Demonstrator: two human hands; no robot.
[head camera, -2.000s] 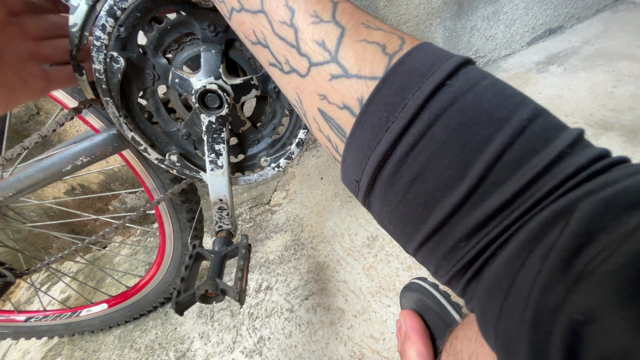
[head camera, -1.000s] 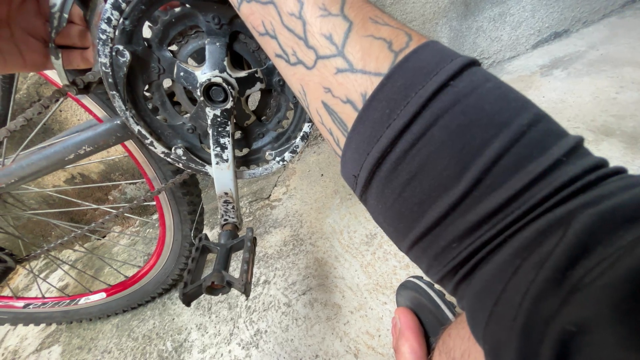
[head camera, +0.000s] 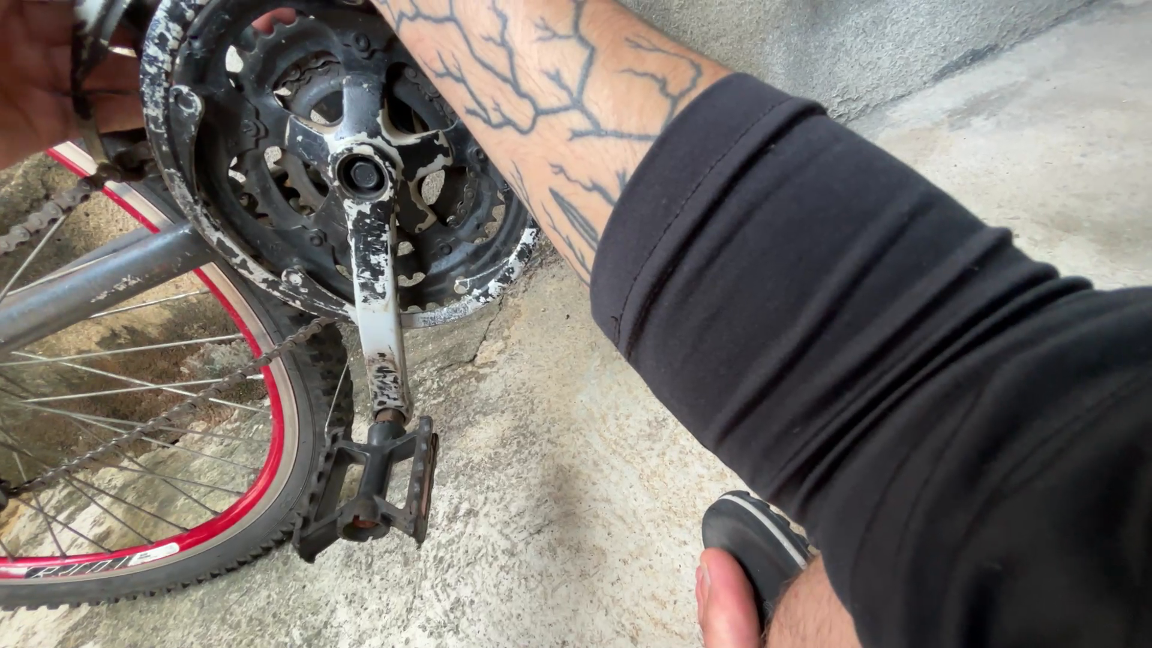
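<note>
My left hand (head camera: 36, 85) is at the upper left, blurred and partly cut off, with its fingers behind the metal front derailleur cage (head camera: 88, 85); its grip is unclear. From the right, my tattooed forearm in a black sleeve reaches past the crankset and out at the top, so my right hand is hidden or out of frame. A fingertip (head camera: 274, 20) shows through the chainring; whose hand it belongs to is unclear. The black chainring (head camera: 261, 216) has a chipped white rim. Its crank arm (head camera: 376, 288) points down to a black platform pedal (head camera: 373, 495).
A grey frame tube (head camera: 108, 279) and a slack chain (head camera: 171, 414) cross in front of the red-rimmed wheel (head camera: 281, 423). Rough concrete floor (head camera: 558, 450) lies below, with a wall (head camera: 864, 45) behind. A foot in a black sandal (head camera: 751, 540) is at the bottom.
Two seconds ago the fingers of my left hand were spread left of the chainring; now they are behind the derailleur cage. The crank arm still points down.
</note>
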